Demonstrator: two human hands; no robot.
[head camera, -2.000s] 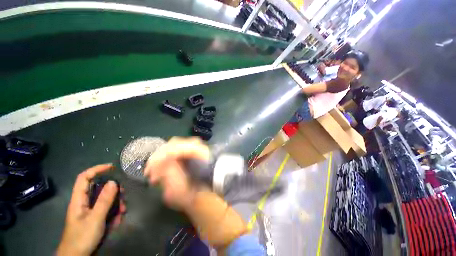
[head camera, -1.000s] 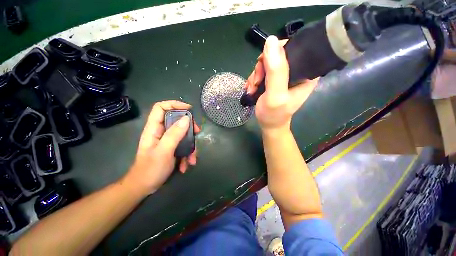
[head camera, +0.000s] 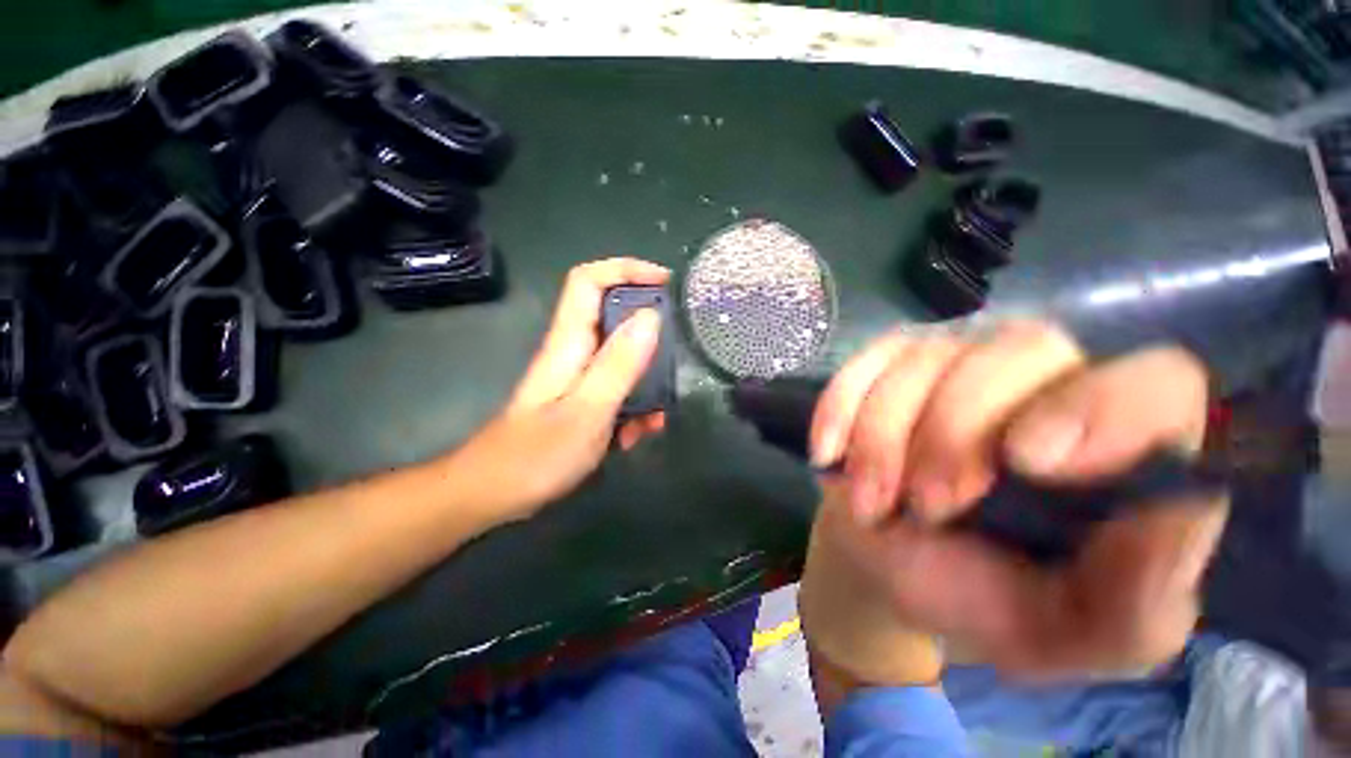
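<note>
My left hand (head camera: 581, 388) holds a small black housing (head camera: 640, 344), its flat face up and my thumb on it, just left of the round screw dish. My right hand (head camera: 1008, 474) is closed around the black electric screwdriver (head camera: 776, 410). The tool's narrow dark nose points left, near the dish's lower edge and to the right of the housing, apart from it. The hand and the tool's rear are blurred. The round dish (head camera: 760, 302) lies flat on the green bench, with silvery screws massed over its upper part.
Many black housings (head camera: 214, 348) with grey rims lie clustered at the left. Several black parts (head camera: 885, 145) lie beyond the dish on the right. Pale specks are scattered behind the dish. A white rail (head camera: 711, 33) borders the worktop (head camera: 489, 592) at the back.
The view has turned down to the bench. Since a second ago my right hand and the screwdriver have come nearer and lower, the nose leaving the dish. My left hand still holds the housing.
</note>
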